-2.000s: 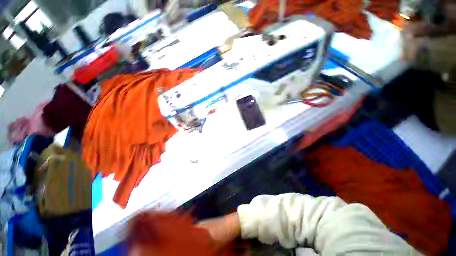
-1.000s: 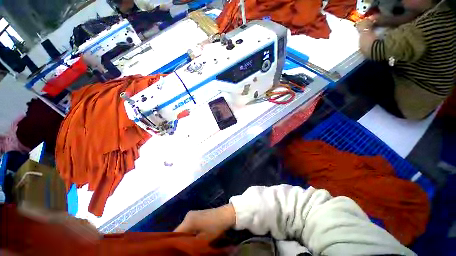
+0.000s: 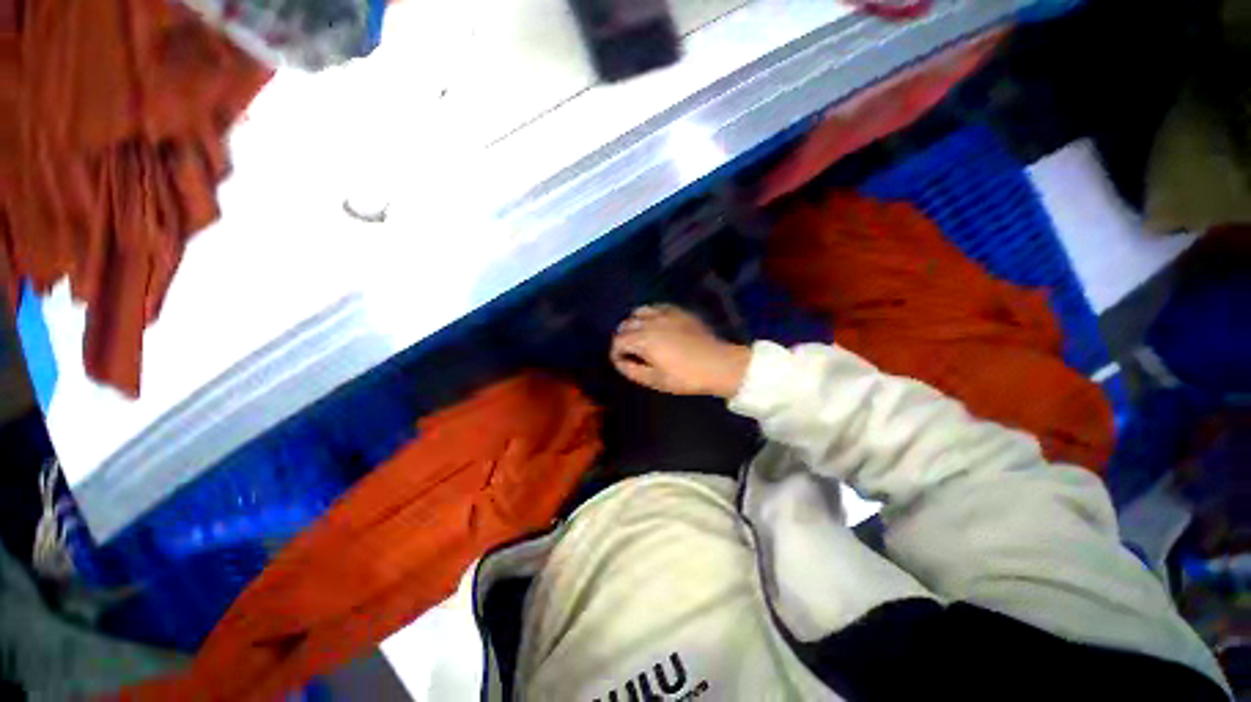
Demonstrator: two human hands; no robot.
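My right hand [image 3: 676,353] is over my lap, below the table edge, with its fingers loosely curled and no cloth in it. A rust-orange garment piece [image 3: 453,473] lies from my lap down to the lower left. My left hand is not in view. A bundle of garment pieces [image 3: 117,151] drapes over the table's left side. The smartphone [image 3: 627,34] lies on the table at the top, cut off by the picture's edge.
The table-edge ruler [image 3: 563,192] runs diagonally above my lap. A blue plastic crate [image 3: 960,185] on the right holds more orange pieces [image 3: 947,309]. Blue lattice [image 3: 254,487] shows below the table at left. A small curved thread-like scrap [image 3: 365,211] lies on the table.
The view has tipped downward, and most of the sewing machine has left it. My right hand has let go of the orange cloth. The cloth now lies across my lap and to the left.
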